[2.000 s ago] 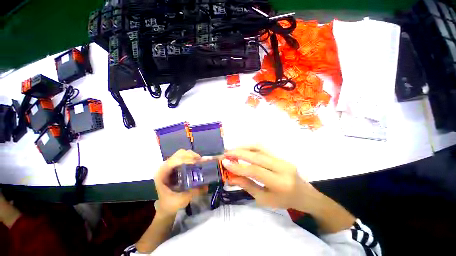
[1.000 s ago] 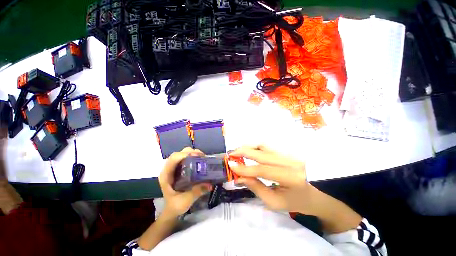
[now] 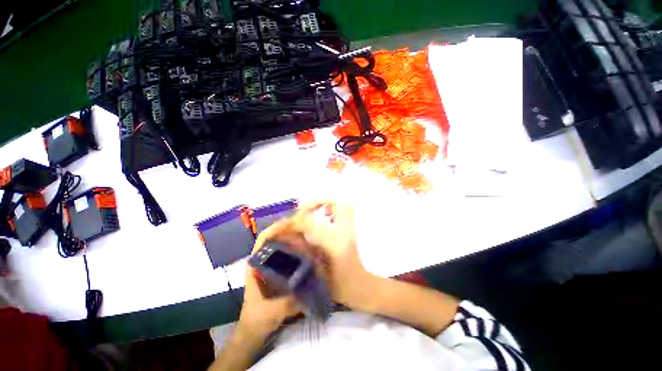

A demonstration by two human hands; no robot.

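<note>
A dark grey controller unit [image 3: 294, 275] is held close to my body, its front face tilted up; it is slightly blurred. My left hand [image 3: 263, 293] is around its left side. My right hand [image 3: 332, 250] is against its upper right side, blurred and overexposed; whether its fingers grip the unit or a clip cannot be told. Two grey units with purple ends and orange edges [image 3: 226, 239] lie side by side just beyond my hands, the right one partly covered by them.
A black unit stack [image 3: 218, 87] with draped cables stands at the back left. An orange clip pile [image 3: 395, 130] and white label sheets [image 3: 483, 109] lie right of it. Grey-orange units [image 3: 91, 215] lie at left. A black rack [image 3: 610, 80] is far right. A red-clothed person [image 3: 27, 344] is lower left.
The view has turned, so bench items sit further left. The unit is now tilted. My right hand has moved from its right end to over its upper side; the orange clip there is no longer clearly visible.
</note>
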